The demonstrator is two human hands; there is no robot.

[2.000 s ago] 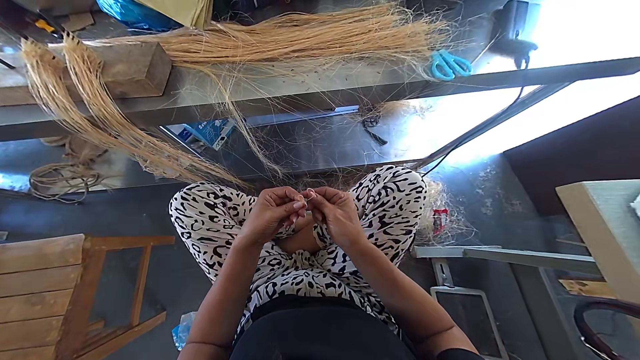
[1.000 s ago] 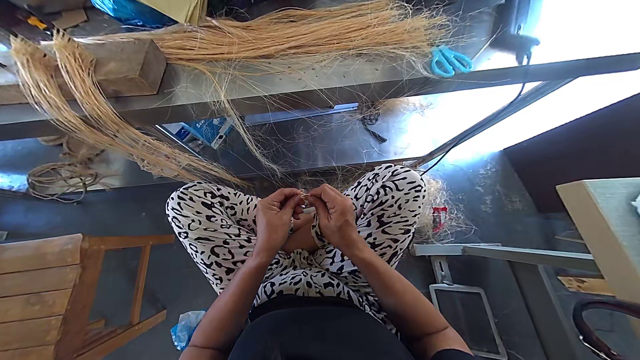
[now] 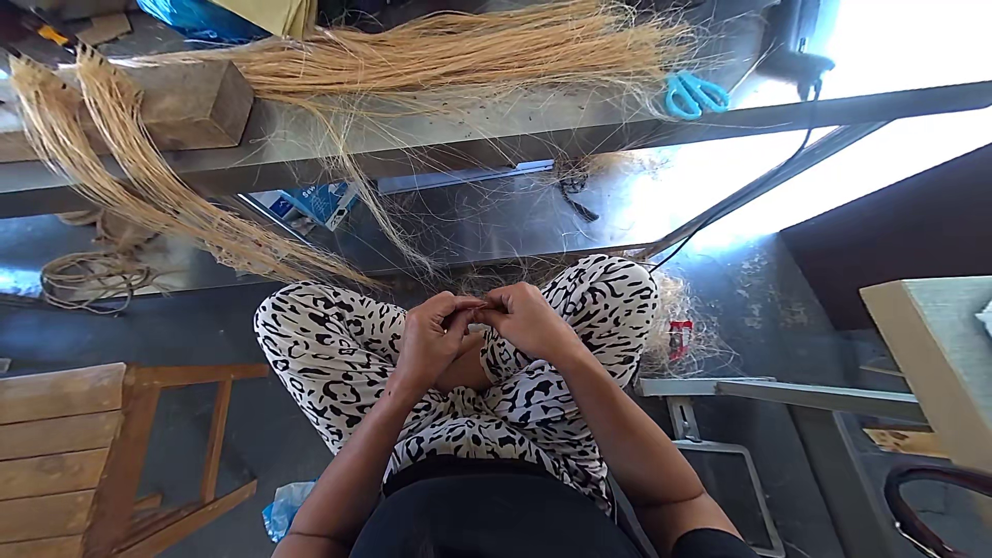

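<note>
My left hand (image 3: 436, 335) and my right hand (image 3: 531, 322) meet at the fingertips above my lap, thumbs and forefingers pinched together. Whatever lies between the fingertips is too small to make out. Beyond them, on the metal table (image 3: 372, 143), lies a long bundle of pale plant fibre (image 3: 457, 54). Two fibre hanks with knotted ends (image 3: 116, 116) drape over a wooden block (image 3: 194, 105) and hang off the table's edge toward my knee. Light-blue scissors (image 3: 695, 96) rest at the right end of the bundle.
A wooden slatted chair (image 3: 58, 457) stands at the left. On the lower shelf lie a coil of cord (image 3: 97, 279) and a blue packet (image 3: 319, 203). Loose fibre (image 3: 686, 333) and a red wrapper (image 3: 680, 339) lie by my right knee. A metal frame (image 3: 783, 391) stands at the right.
</note>
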